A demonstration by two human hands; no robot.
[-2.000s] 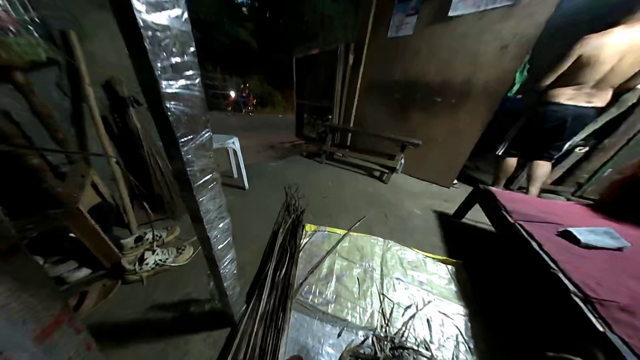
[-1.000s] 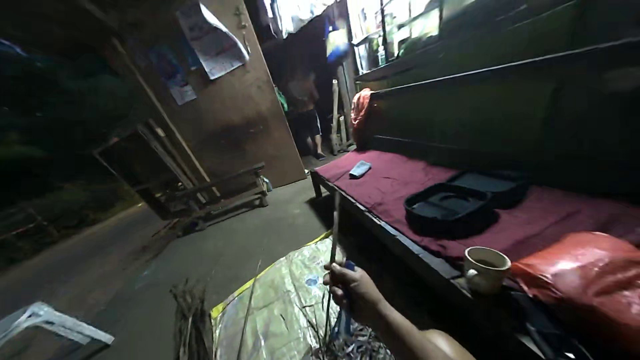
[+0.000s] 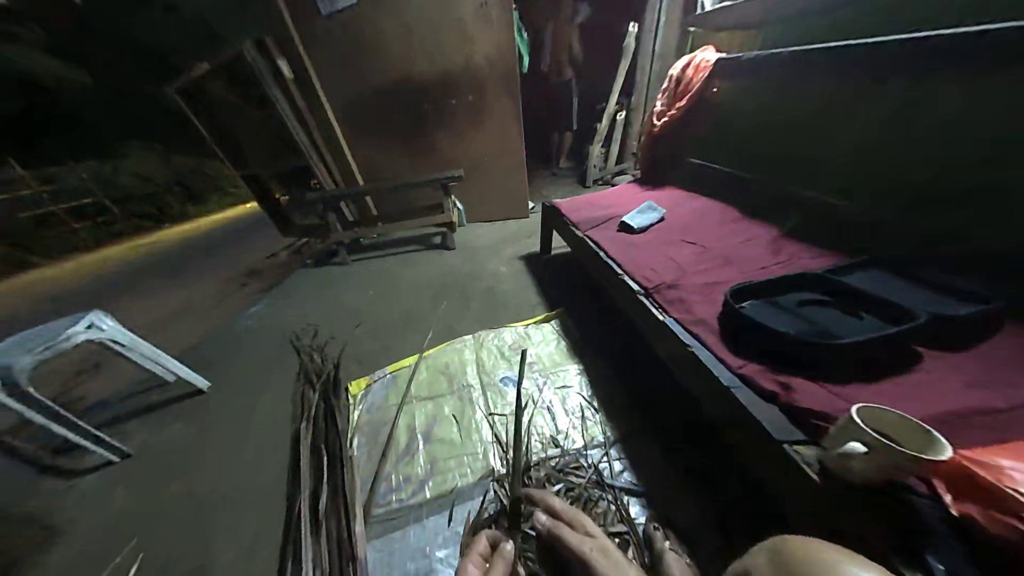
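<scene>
At the bottom centre, my left hand [image 3: 486, 554] pinches a dark, narrow dried leaf strip [image 3: 518, 432] between thumb and fingers, and the strip stands nearly upright. My right hand [image 3: 578, 538] lies just to its right, its fingertips against the strip's lower part. Beneath both hands is a heap of dried leaf scraps [image 3: 588, 480] on a shiny plastic sheet [image 3: 448, 432] with a yellow edge. A bundle of long dried leaf strips [image 3: 316, 456] lies along the sheet's left side. One thin strip [image 3: 396, 424] slants across the sheet.
A bench with a maroon cloth [image 3: 688, 248] runs along the right, holding an open black case [image 3: 824, 312], a folded cloth [image 3: 642, 216] and a mug [image 3: 884, 440]. A plastic stool [image 3: 96, 344] is at left, a wooden bench [image 3: 392, 208] behind. A person [image 3: 562, 88] stands in the back doorway.
One second ago a single hand held up a stick-like piece above the sheet; now both hands are low at a dark strip. The view has turned since the earliest frame.
</scene>
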